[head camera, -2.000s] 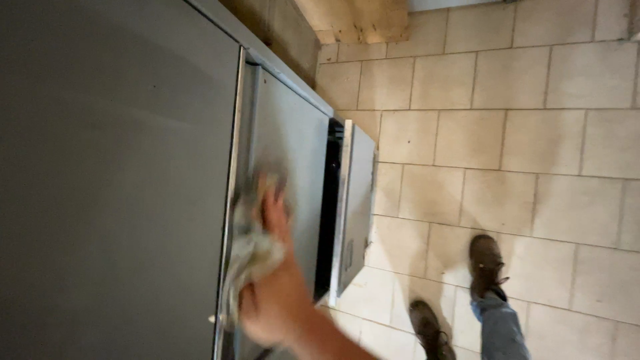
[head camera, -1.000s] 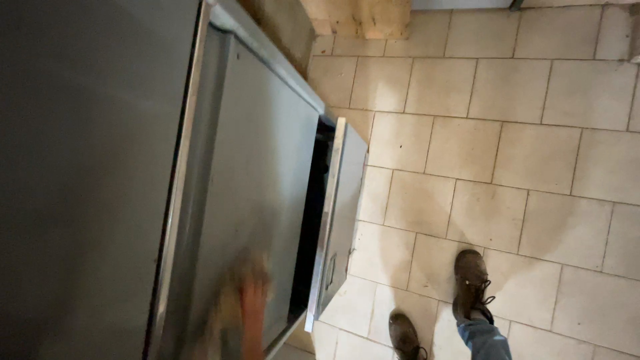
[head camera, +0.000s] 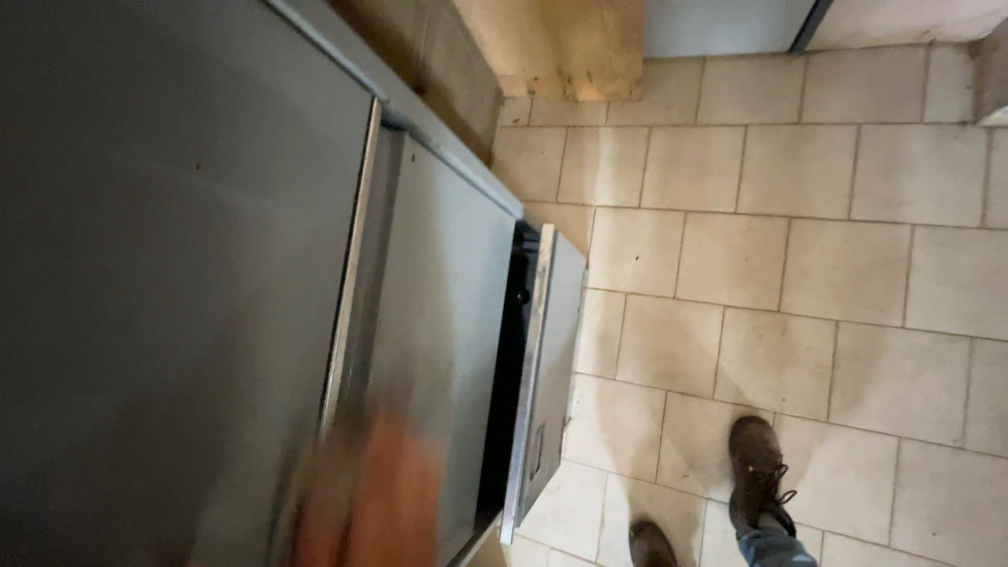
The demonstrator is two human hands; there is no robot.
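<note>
My right hand (head camera: 378,488) is strongly blurred at the lower left, over the front part of a grey metal cabinet (head camera: 425,315). A pale, blurred cloth (head camera: 290,488) shows along the left side of its fingers. The hand lies near the thin metal edge (head camera: 358,236) between the large dark grey panel (head camera: 173,236) and the lighter recessed panel. Just right of the hand, a metal door or drawer front (head camera: 551,346) stands partly out from the cabinet, with a dark gap behind it. My left hand is not in view.
Beige floor tiles (head camera: 819,268) spread across the right side. Two brown laced shoes (head camera: 754,465) stand at the lower right, one partly cut off. A wooden block or panel (head camera: 567,47) and a light grey panel (head camera: 720,24) are at the top.
My right hand has moved down the picture along the cabinet, with the cloth less distinct. The view has shifted somewhat; the projecting metal front stays out from the cabinet.
</note>
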